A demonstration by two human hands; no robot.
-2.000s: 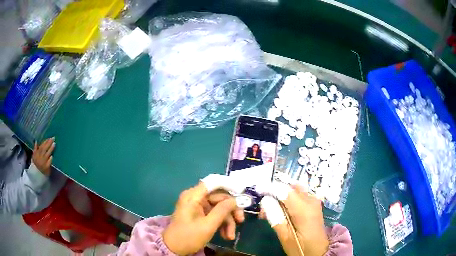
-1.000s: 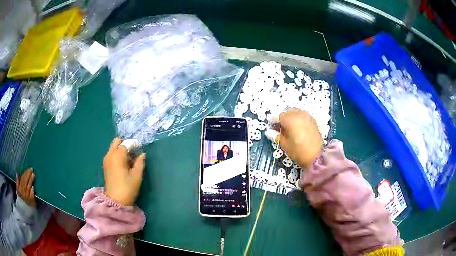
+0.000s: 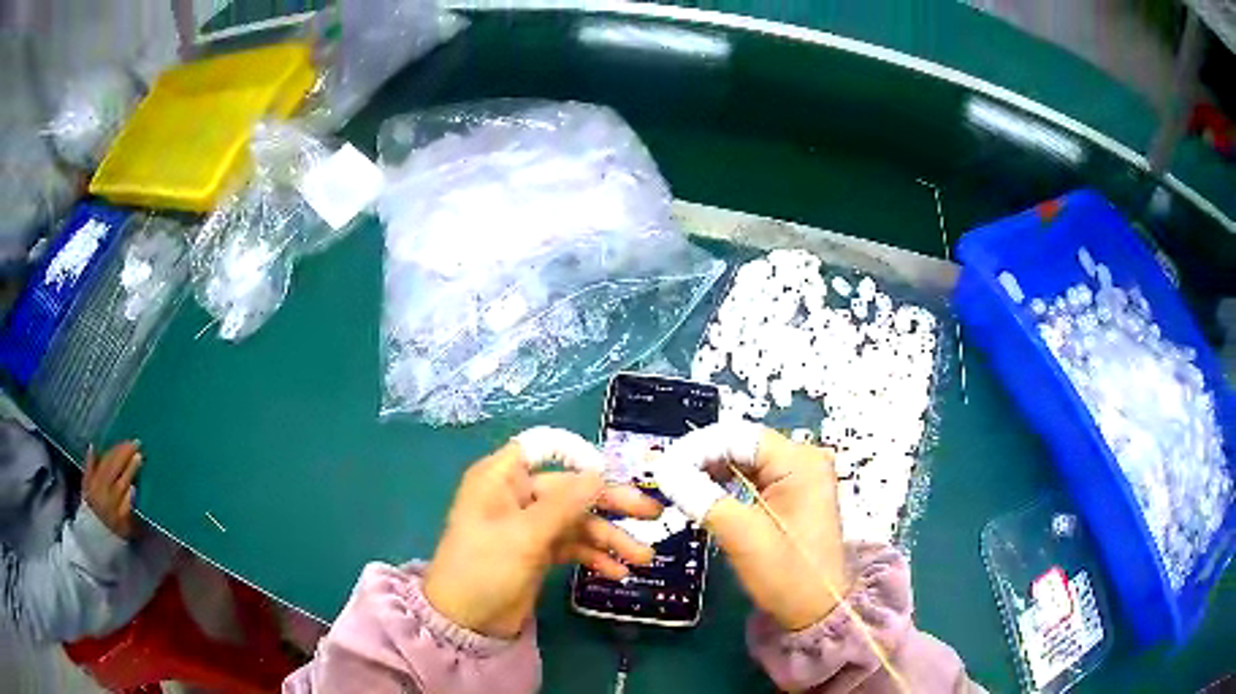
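Note:
My left hand (image 3: 522, 536) and my right hand (image 3: 779, 529) are close together over the black smartphone (image 3: 637, 597), their white-wrapped fingertips nearly meeting. Any small part between the fingertips is too blurred to make out. A thin tan stick (image 3: 813, 563) runs under my right fingers and down past the wrist. White discs (image 3: 868, 407) lie spread on a clear tray just beyond my right hand. A large clear bag of see-through pieces (image 3: 522, 258) lies beyond my left hand. The phone screen is lit and partly covered by my fingers.
A deep blue bin (image 3: 1057, 386) of whitish-clear pieces stands at right, with a labelled clear box (image 3: 1051, 603) beside it. At far left are a yellow tray (image 3: 203, 125), small bags (image 3: 251, 264), a narrow blue tray (image 3: 61, 278) and another person's hand (image 3: 113, 485).
One second ago my left hand was by the large bag and my right hand over the discs. Both have come together over the phone. The camera view has shifted too.

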